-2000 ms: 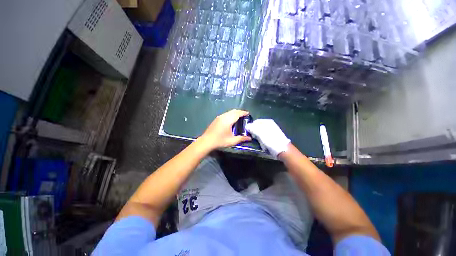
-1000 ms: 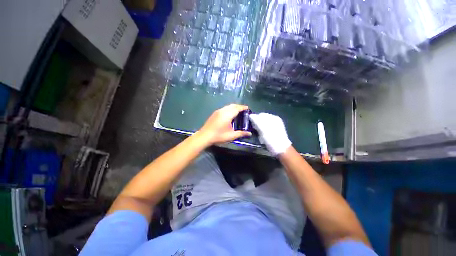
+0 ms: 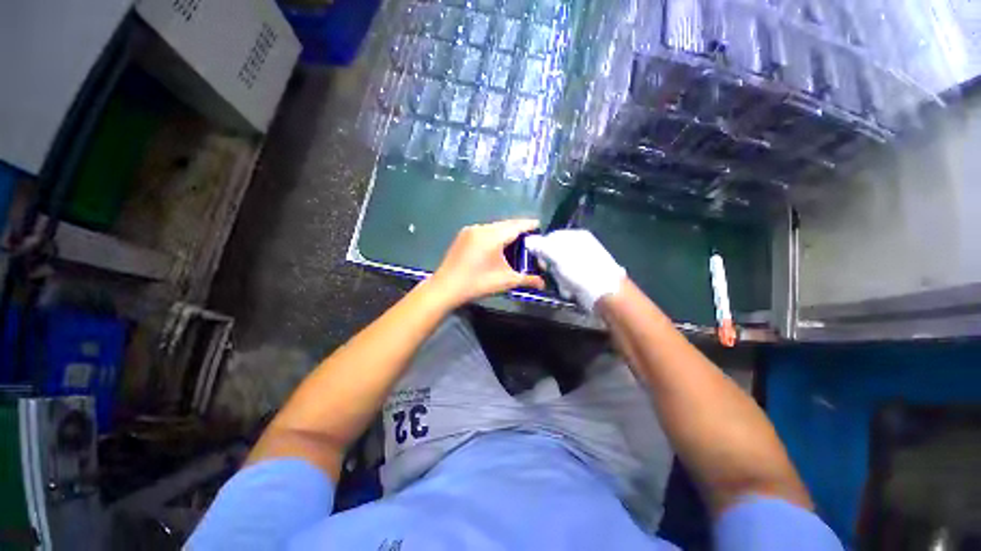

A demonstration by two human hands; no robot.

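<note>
A glossy black moulded part (image 3: 523, 256) is held upright between my two hands, just above the front edge of the green bench top (image 3: 414, 226). My left hand (image 3: 480, 262) is bare, with thumb and fingers curved around the part's left side. My right hand (image 3: 581, 269) wears a white glove, and its fingertips touch the part's right side. The gloved fingers hide some of the part. A thin dark shape, not clear what, shows on the bench just beyond the glove.
A flat clear blister tray (image 3: 470, 92) lies at the back left of the bench, with a tall stack of blister trays (image 3: 742, 108) to its right. A white and orange trimming knife (image 3: 720, 296) lies at the front right. A blue crate (image 3: 336, 30) stands behind on the left.
The view has shifted a little. Both hands stay on the black part at the bench edge, and the gloved fingers have changed position slightly. The thin dark shape beyond the glove now shows.
</note>
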